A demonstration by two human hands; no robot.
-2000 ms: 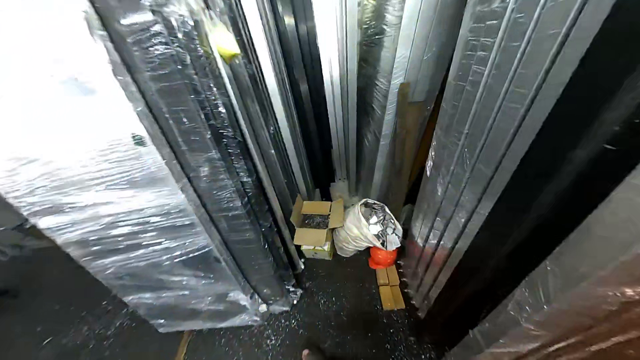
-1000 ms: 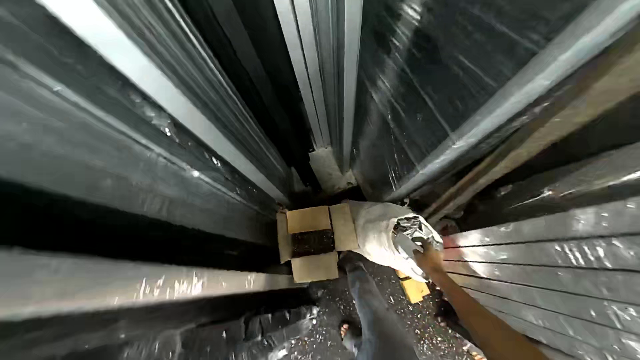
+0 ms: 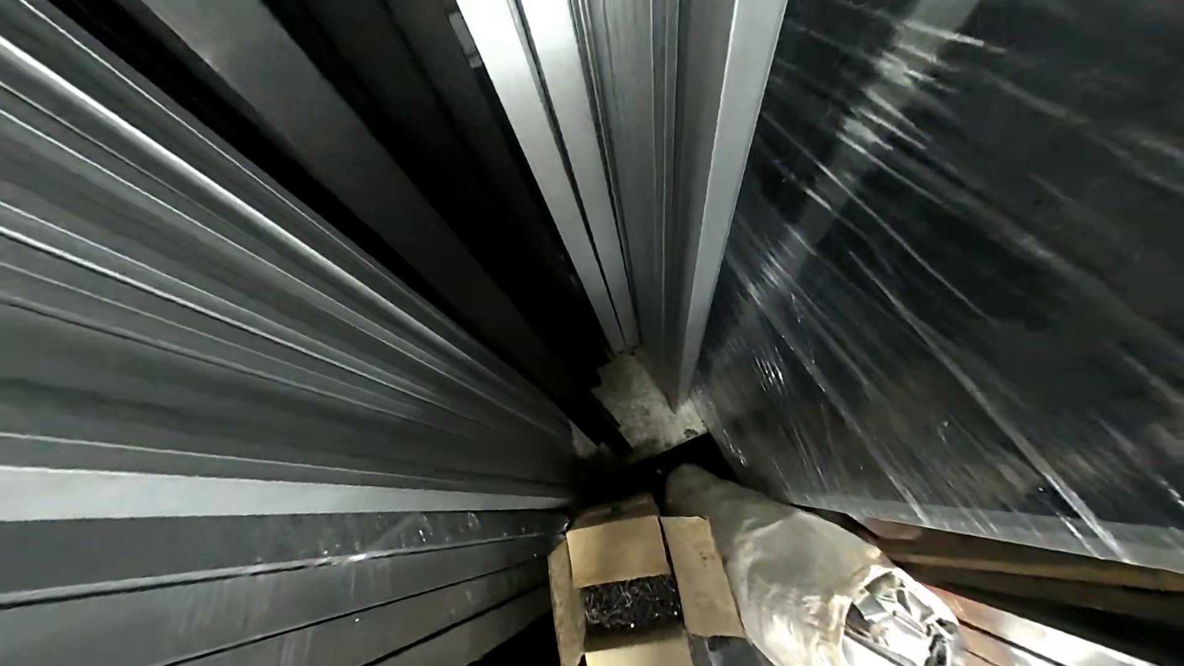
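Observation:
Neither of my hands shows in the head view now. At the bottom centre stands a cardboard box (image 3: 618, 552) with its flaps spread, holding a heap of small dark pieces (image 3: 633, 602). A whitish sack (image 3: 786, 564) leans close to the box's right side, its mouth toward the lower right. Crumpled shiny scraps (image 3: 895, 618) fill that mouth. The lower parts of the box and the sack are cut off by the frame's edge.
Long grey metal profiles (image 3: 240, 277) line the left side. More upright profiles (image 3: 647, 148) rise behind the box, their feet near a pale block (image 3: 647, 407). A large dark panel in clear plastic film (image 3: 925, 277) leans at the right, above brown boards (image 3: 1036, 560).
A hand that reached to the sack's mouth a second ago is out of view. The leg beside the box is largely out of view too. The view has shifted upward and closer.

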